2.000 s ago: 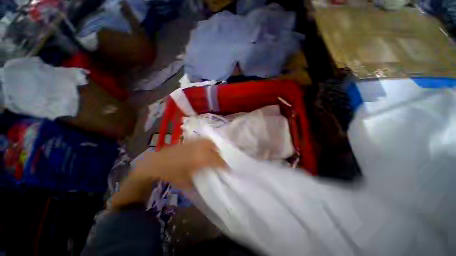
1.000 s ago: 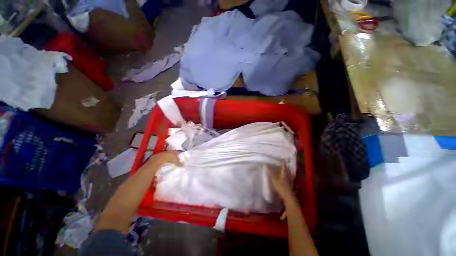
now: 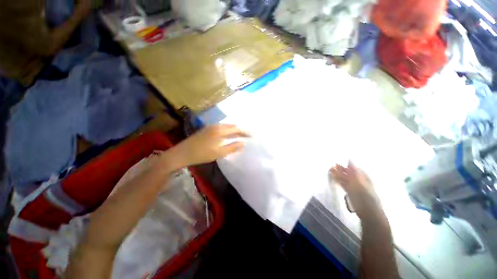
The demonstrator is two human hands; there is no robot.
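Note:
White cut fabric (image 3: pixel 261 177) lies on the white sewing table and hangs over its front left edge. It glares into the table, so its far outline cannot be told. My left hand (image 3: pixel 218 144) is over the fabric's left part, fingers spread a little. My right hand (image 3: pixel 351 182) is over the white surface near the front edge, fingers slightly bent. Whether either hand pinches cloth is unclear. The red basket (image 3: pixel 210 199) at lower left holds white pieces (image 3: pixel 163 223), partly hidden by my left forearm.
The sewing machine head (image 3: pixel 452 174) is at the right. A brown tape-covered surface (image 3: pixel 201 65) adjoins the table at the far left. Red bundles (image 3: pixel 411 49) and white cloth heaps lie behind. Blue-grey cloth (image 3: pixel 71 114) lies beyond the basket. A person's arm shows at top left.
The view has swung right from the basket to the sewing table. Both hands have left the stack in the basket and are now over the table, where white fabric hangs off the edge.

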